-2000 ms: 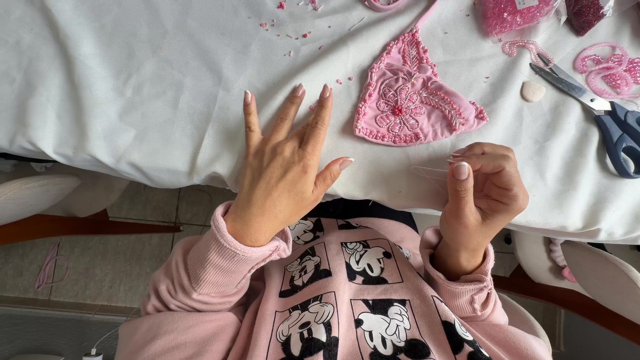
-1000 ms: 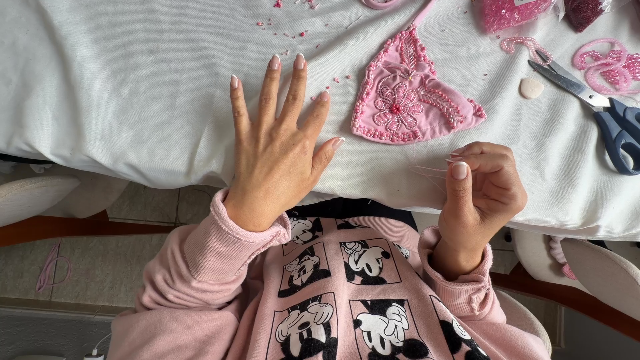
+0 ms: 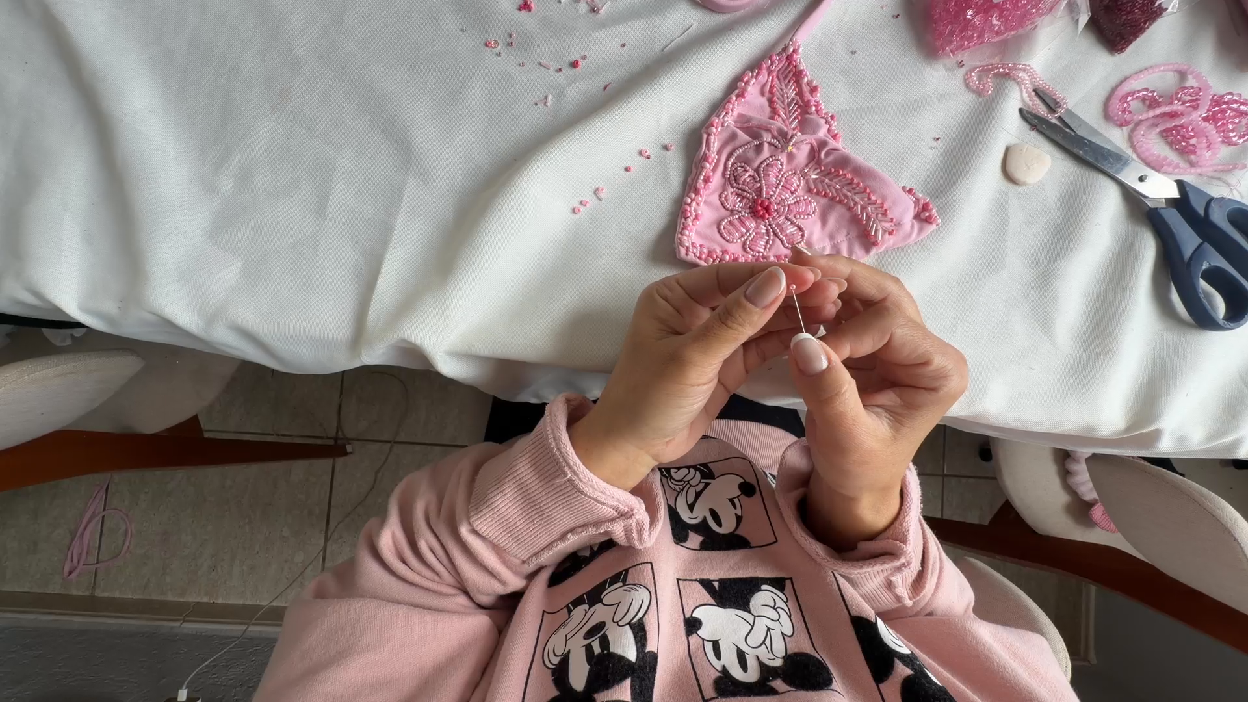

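Both hands are close together just below a pink fabric triangle (image 3: 848, 175), trimmed with beads and a beaded flower. My right hand (image 3: 868, 380) pinches a thin needle (image 3: 799, 310) between thumb and fingers, its shaft pointing up toward the other hand. My left hand (image 3: 692, 341) has its thumb and fingertips closed around the needle's upper end, where a tiny pink bead seems to sit. The thread is hard to make out. Parts of the fingers of each hand hide one another.
Loose beads (image 3: 643, 153) are scattered on the white cloth (image 3: 292, 195). Navy-handled scissors (image 3: 1150, 190) lie at the right beside a pale flat stone-like piece (image 3: 1027, 164), pink bead strands (image 3: 1185, 117) and bead bags (image 3: 985, 19). Chairs (image 3: 1160, 526) stand below the table edge.
My left hand, earlier spread flat above the cloth's edge, has moved right to meet my right hand and closed its fingertips. My right hand has shifted slightly left, still pinching.
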